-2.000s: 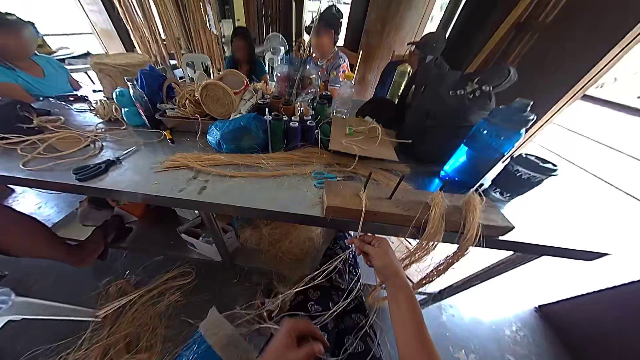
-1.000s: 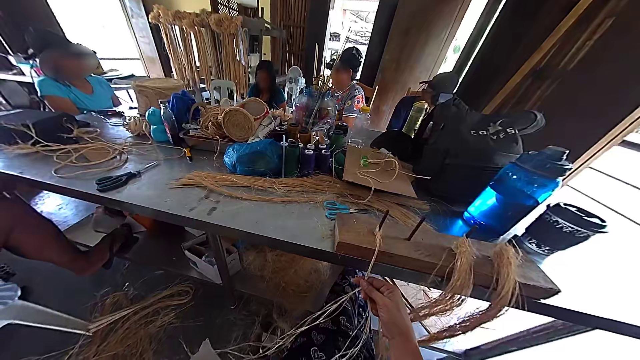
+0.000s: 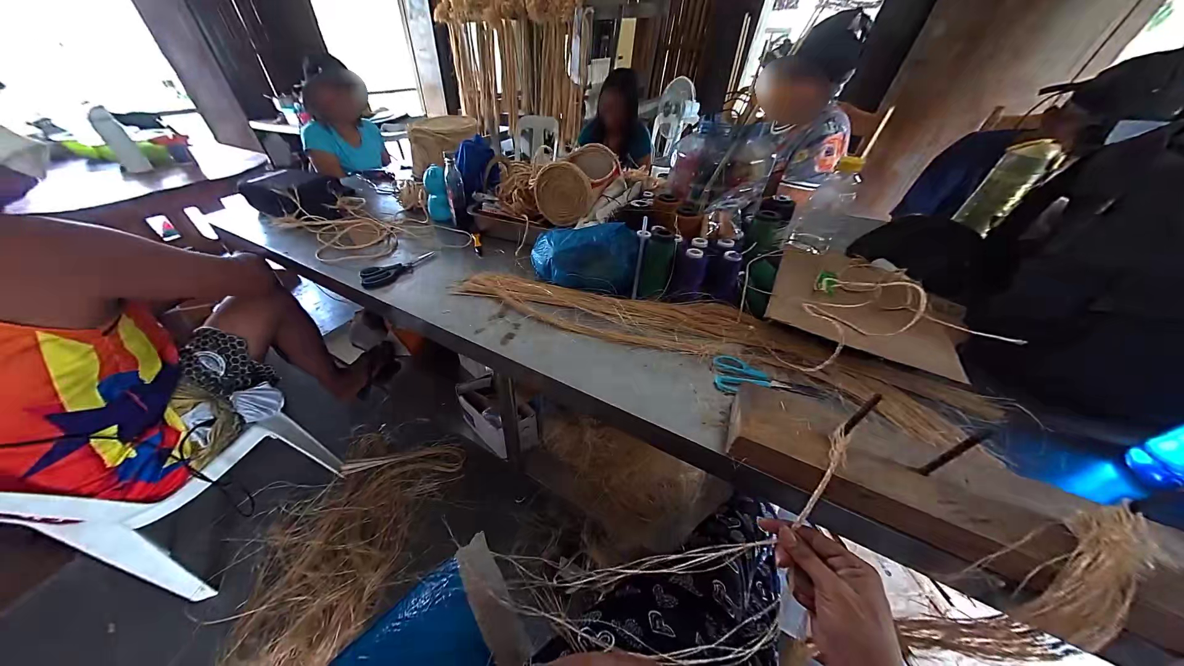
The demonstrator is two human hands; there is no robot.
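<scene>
My right hand (image 3: 828,578) pinches a braided cord of pale plant fibre (image 3: 826,472) at its lower end. The cord's upper end is looped on a metal peg (image 3: 862,413) in a wooden board (image 3: 795,435), and loose strands (image 3: 666,562) spread from my fingers to the left across my lap. Only a sliver of my left hand (image 3: 606,659) shows at the bottom edge, so its fingers are hidden. A second peg (image 3: 955,451) stands to the right. Fibre bundles (image 3: 1096,573) hang over the board's front edge.
On the metal table (image 3: 592,370) lie turquoise scissors (image 3: 740,374), black scissors (image 3: 396,270), long fibres (image 3: 629,319), thread cones (image 3: 689,273) and a blue plastic bag (image 3: 587,257). A person sits on a white chair (image 3: 166,527) at left; others sit beyond the table. Loose fibre (image 3: 324,555) lies below.
The view has swung left. My left hand, visible near the lap two seconds ago, now barely shows at the bottom edge. My right hand still grips the cord below the peg.
</scene>
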